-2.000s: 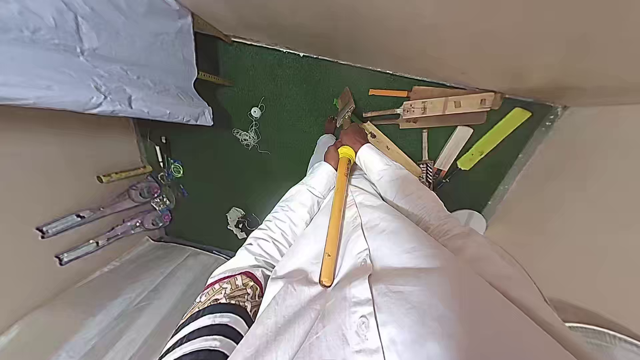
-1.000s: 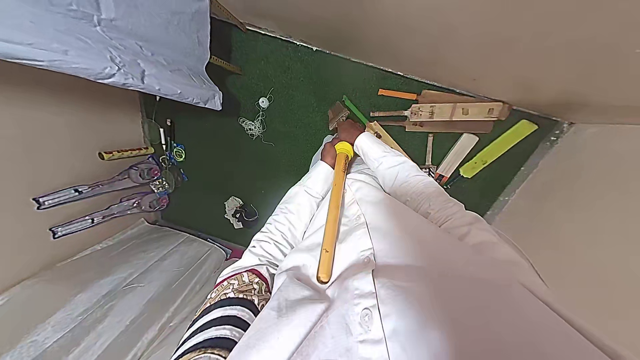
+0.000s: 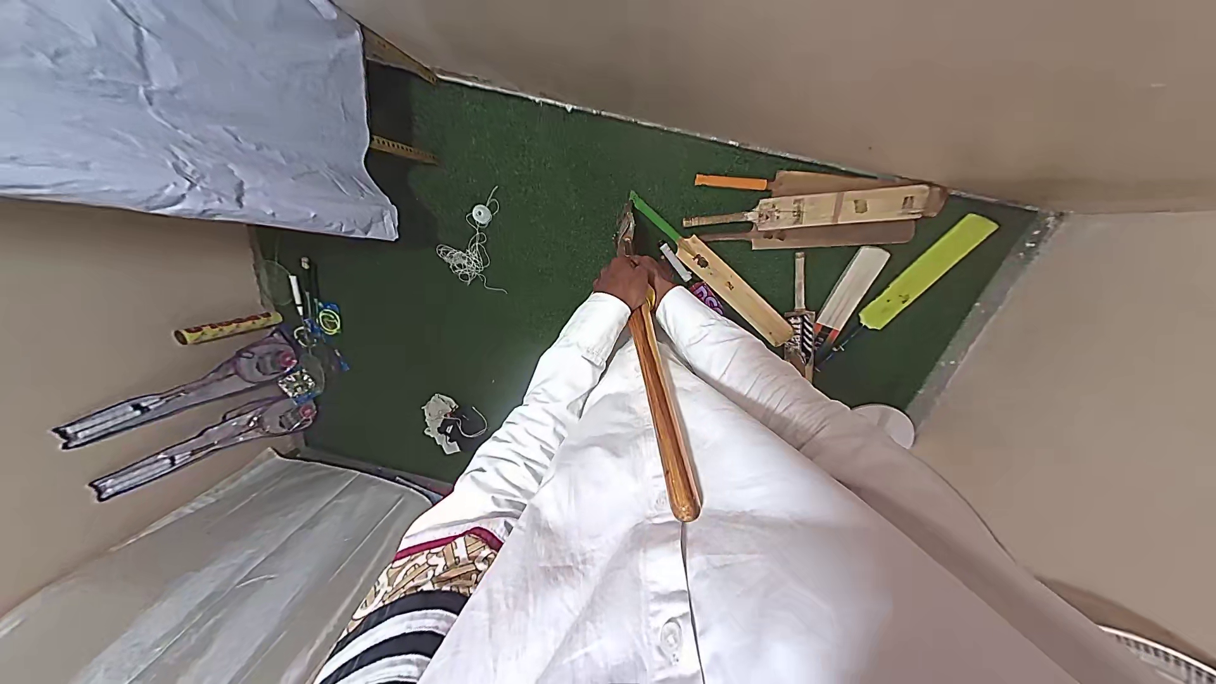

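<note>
A long wooden handle [image 3: 665, 418] runs in front of my white shirt, its rounded end toward me. My left hand [image 3: 622, 281] and my right hand [image 3: 657, 275] close together around its far part, fingers curled and partly hidden. Just past them shows a flat brown piece [image 3: 624, 230]; whether it belongs to the handle cannot be told. Beside my right hand lies a cricket bat [image 3: 736, 290] with a green grip [image 3: 655, 217], with a small white object [image 3: 675, 262] next to it.
More cricket bats lie on the green carpet at right, among them a yellow-green bat [image 3: 926, 274] and a pale wooden bat [image 3: 841, 207]. Tangled white string [image 3: 465, 258] and crumpled white scrap [image 3: 440, 423] lie left. Purple-grey leg-like items [image 3: 190, 389] stand by the left wall; a pale cloth [image 3: 190, 104] hangs upper left.
The near end of the handle has swung to the right, and its yellow part by my hands shows less. The green grip, mostly hidden two seconds ago, now shows fully.
</note>
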